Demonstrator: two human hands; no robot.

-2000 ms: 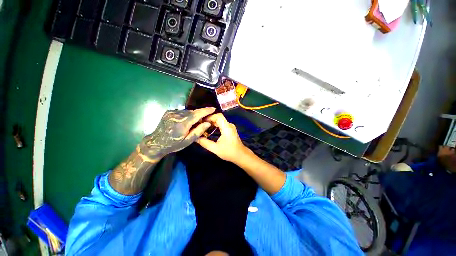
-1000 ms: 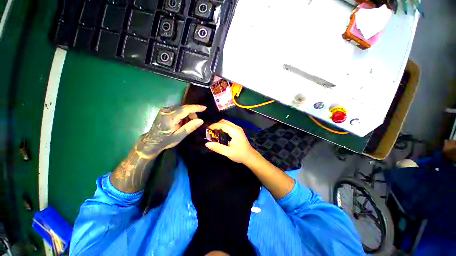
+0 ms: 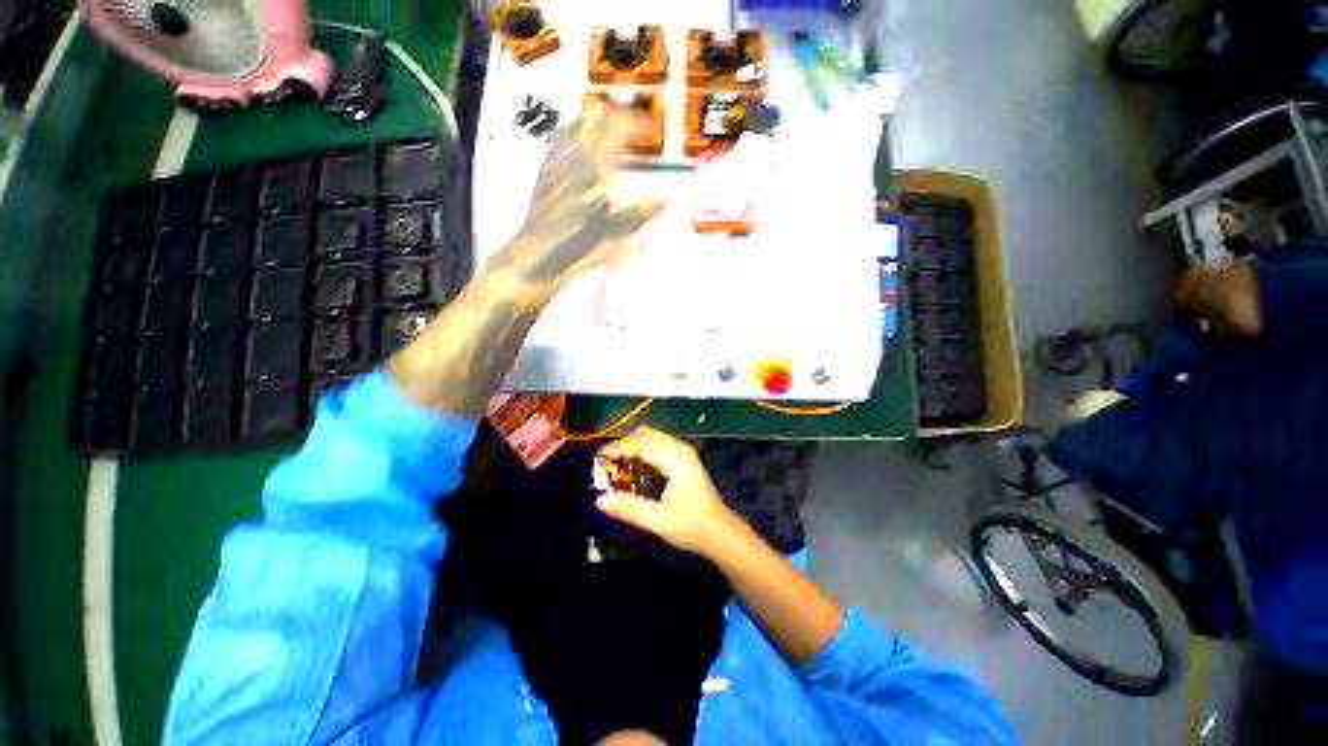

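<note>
My right hand holds a small dark unit with copper and gold glints in its fingertips, above my lap. My left hand is stretched forward over the white machine bed, blurred, near the orange fixtures. Whether its fingers hold anything cannot be told. An orange fixture with a dark part stands beyond it, another to its right. A separate orange block with a pink and white pad lies right of my left hand. A small black pile lies on the bed.
A black blister tray with some dark units lies at left. A pink fan stands beyond it. A red button and orange cable are at the machine's front. A carton is at right. A person sits near a wheel.
My left hand has moved from beside my right hand, forward over the machine bed. My right hand still holds the unit. The view has shifted forward, showing the fixtures and fan.
</note>
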